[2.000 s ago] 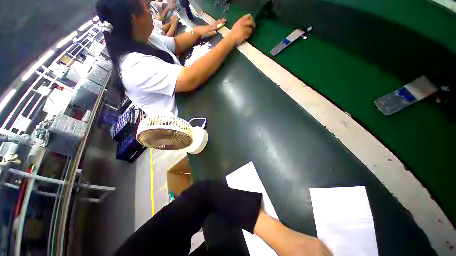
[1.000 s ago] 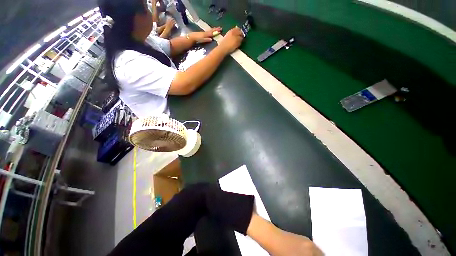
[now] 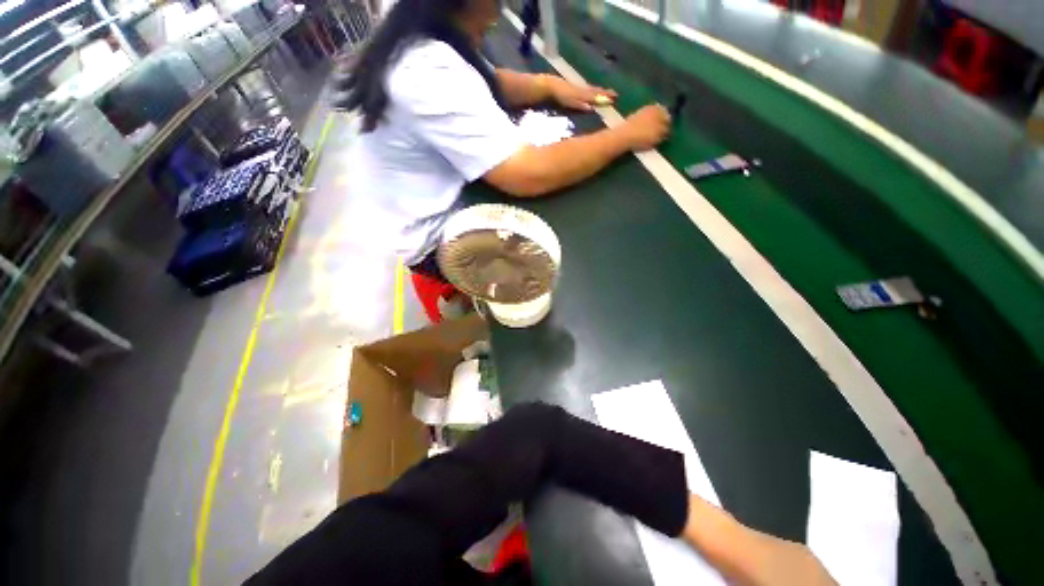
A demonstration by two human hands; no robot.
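My left hand [image 3: 778, 560] is at the bottom edge, cut off by the frame; only the wrist and the back of the hand show, and its fingers are hidden. A long white sticker sheet [image 3: 645, 406] lies on the bench under my left forearm. A second white sheet [image 3: 852, 521] lies to the right of my hand, its lower end cut off. My right hand is out of view.
A cream fan [image 3: 501, 259] stands on the dark green bench [image 3: 733, 343]. An open cardboard box [image 3: 378, 429] is on the floor at left. A worn white rail [image 3: 790, 308] borders the green belt, which bears phone boards [image 3: 879, 294] [image 3: 716, 167]. A person [image 3: 452, 115] in white works beyond the fan.
The view has swung, showing more floor, the box's inside and the far side of the belt. The boards sit at different places in view. My left forearm stays over the sheet.
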